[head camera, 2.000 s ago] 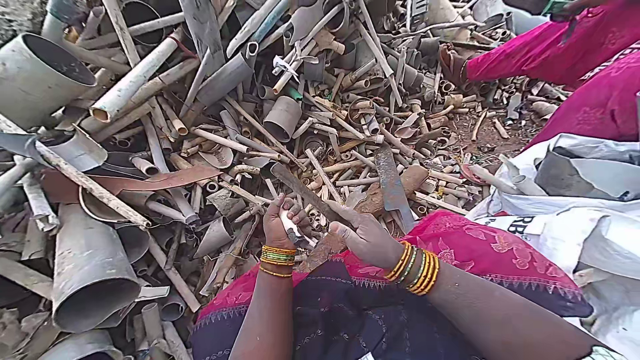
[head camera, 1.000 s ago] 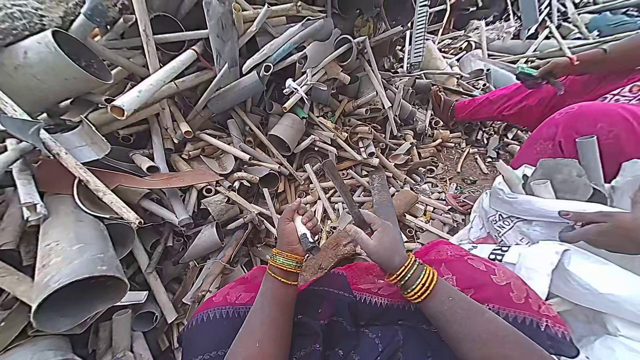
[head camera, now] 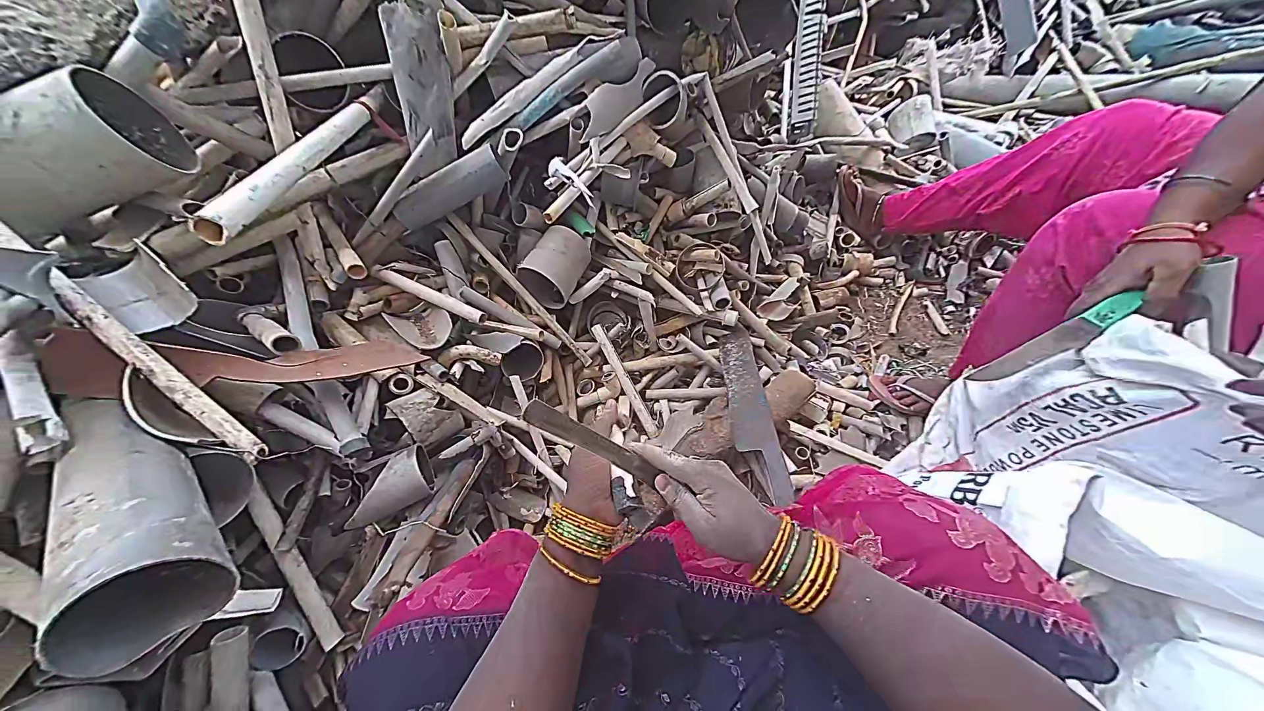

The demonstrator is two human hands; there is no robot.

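Note:
My right hand (head camera: 706, 499), with bangles at the wrist, is closed around one end of a flat metal bar (head camera: 583, 436), which points up and left across the front of my left hand. My left hand (head camera: 591, 479) is just beyond my lap; a small pipe piece (head camera: 622, 492) with a dark end shows at its palm, partly hidden by the bar and fingers. Beyond my right hand a wide, worn metal blade (head camera: 750, 410) stands tilted beside a brown, rounded block (head camera: 787, 393).
Scrap plastic pipes lie heaped ahead and left, with wide pipes (head camera: 133, 533) nearest on the left. At right another person sits, a hand (head camera: 1150, 272) on a green-handled blade (head camera: 1047, 341). White printed sacks (head camera: 1096, 434) lie beside my lap.
My left hand has moved forward from its upright pose, its fingers now behind the bar. The bar has tipped flatter. The other person's green-handled tool has come down to the sacks.

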